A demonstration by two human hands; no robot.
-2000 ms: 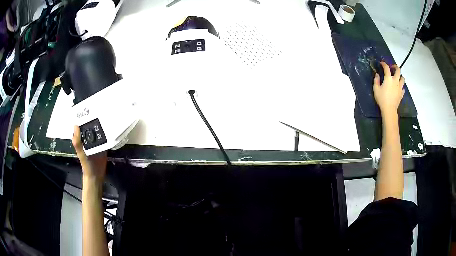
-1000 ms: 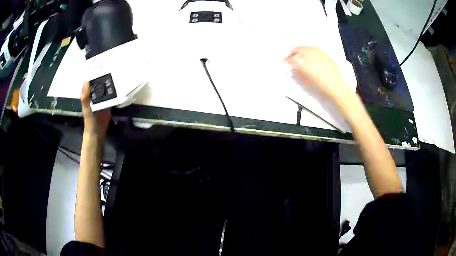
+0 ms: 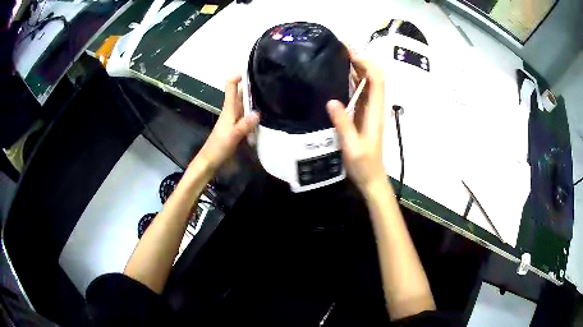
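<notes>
A dual-lens security camera [image 3: 300, 83] is held up in front of me over the bench's front edge. Its glossy black round head is at the top, and its white base with the black lens panel [image 3: 319, 169] is toward me. My left hand [image 3: 231, 131] grips its left side. My right hand [image 3: 363, 131] grips its right side, thumb on the front. A thin pale stick [image 3: 357, 96] shows between my right thumb and fingers. The fingertips behind the camera are hidden.
A second camera [image 3: 409, 48] lies on the white sheet behind. A black cable [image 3: 401, 150] crosses the bench edge. Tweezers [image 3: 484, 211] lie at the front right. A dark mat [image 3: 551, 159] and tape roll [image 3: 548, 100] are far right. A bin at lower left holds camera units [image 3: 171, 186].
The camera has moved from the left of the bench to the middle, in front of me. My right hand has come from the mouse side and now holds it too. The view has turned left.
</notes>
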